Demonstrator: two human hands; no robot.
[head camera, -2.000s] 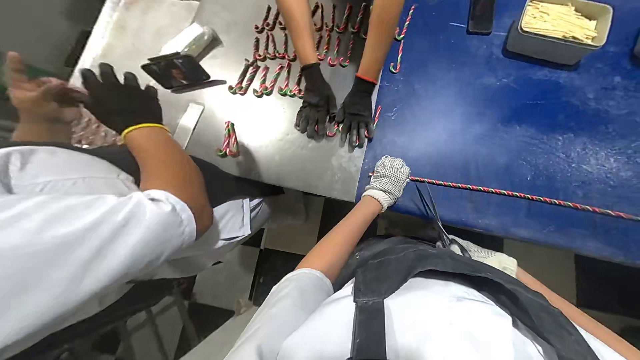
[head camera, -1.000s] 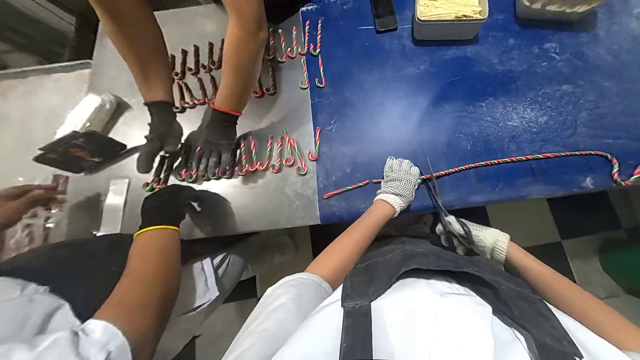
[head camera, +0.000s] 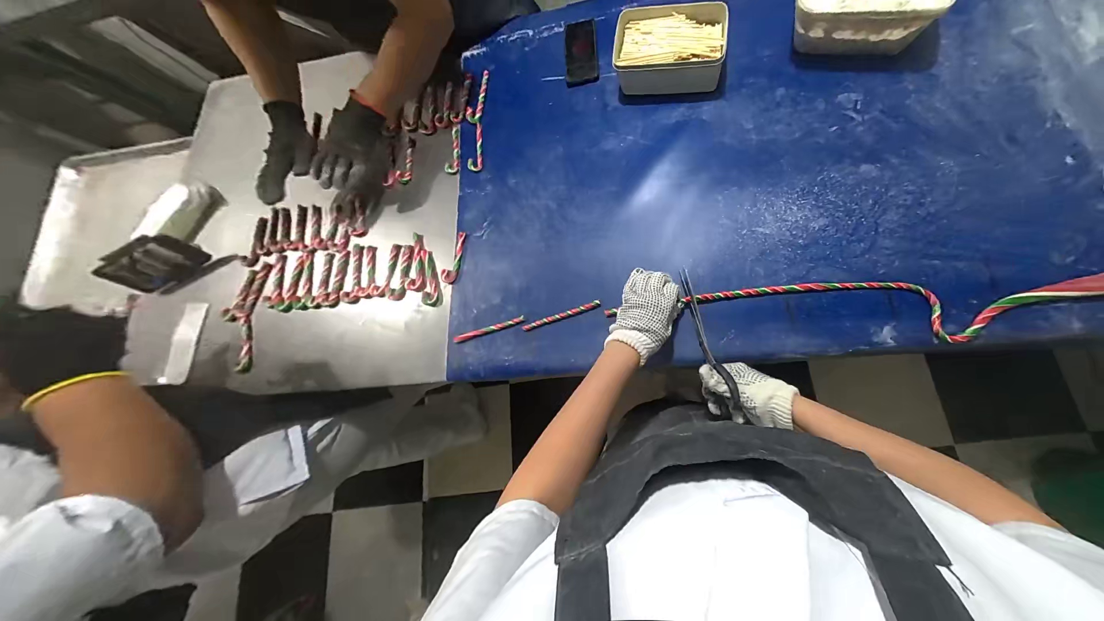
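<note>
My left hand (head camera: 645, 312), in a white dotted knit glove, lies on the blue tabletop, closed on the end of a long twisted candy rope (head camera: 802, 291) striped red, green and white. In my right hand (head camera: 749, 395), gloved alike, are dark-handled scissors (head camera: 700, 323) at the table's front edge. Their blades point away from me and cross the rope just right of my left hand. Two short straight candy pieces, one nearer (head camera: 562, 316) and one farther left (head camera: 489, 329), lie in line with it. On the right the rope bends and thickens.
Hooked candy canes (head camera: 332, 274) lie in rows on a metal surface (head camera: 362, 345) at left, where a co-worker's black-gloved hands (head camera: 332, 155) handle them. Another co-worker's arm is at lower left. A tub of sticks (head camera: 671, 69), a phone (head camera: 581, 53) and a second container (head camera: 867, 26) stand at the back.
Two separate short candy pieces now lie left of my left hand; one second ago the rope's end stuck out there. The scissors' blades now cross the rope. The co-worker's black-gloved hands have moved off the lower row.
</note>
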